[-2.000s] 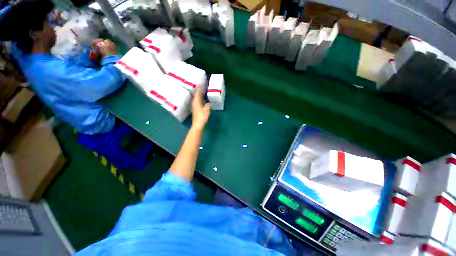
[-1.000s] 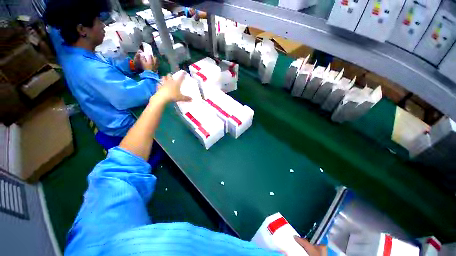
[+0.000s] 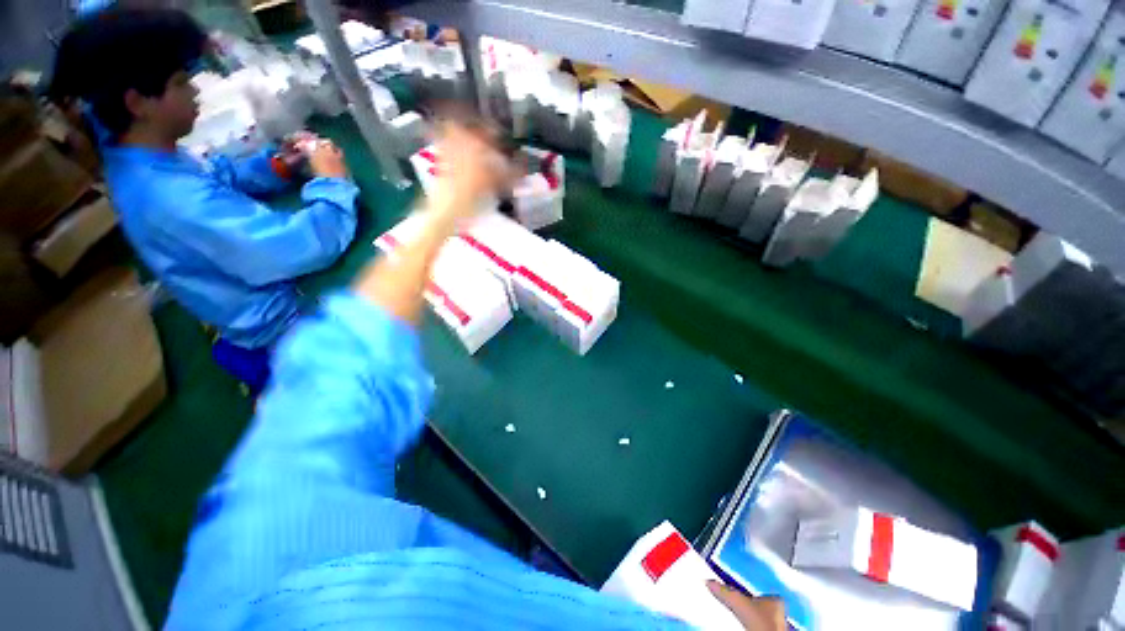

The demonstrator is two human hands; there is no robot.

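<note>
White red-banded cartons (image 3: 561, 286) lie pressed together in rows on the green bench, left of the scale. My left hand (image 3: 469, 160) is blurred over the far end of these rows; whether it grips a carton cannot be told. My right hand (image 3: 750, 606), cut by the bottom edge, holds a single white carton (image 3: 660, 569) with a red band at the near left side of the scale (image 3: 771, 493). Another carton (image 3: 931, 563) lies on the shiny scale pan. The scale's display is out of view.
A person in a blue smock (image 3: 234, 222) sits at the bench on the left. Upright white boxes (image 3: 753, 185) line the back under a shelf (image 3: 740, 74) of printed boxes. More cartons (image 3: 1026, 567) stand right of the scale. Small white scraps dot the bench.
Since one second ago, my left hand has moved from the near-left row to the farther cartons. My right hand still holds its carton by the scale. The view has shifted slightly.
</note>
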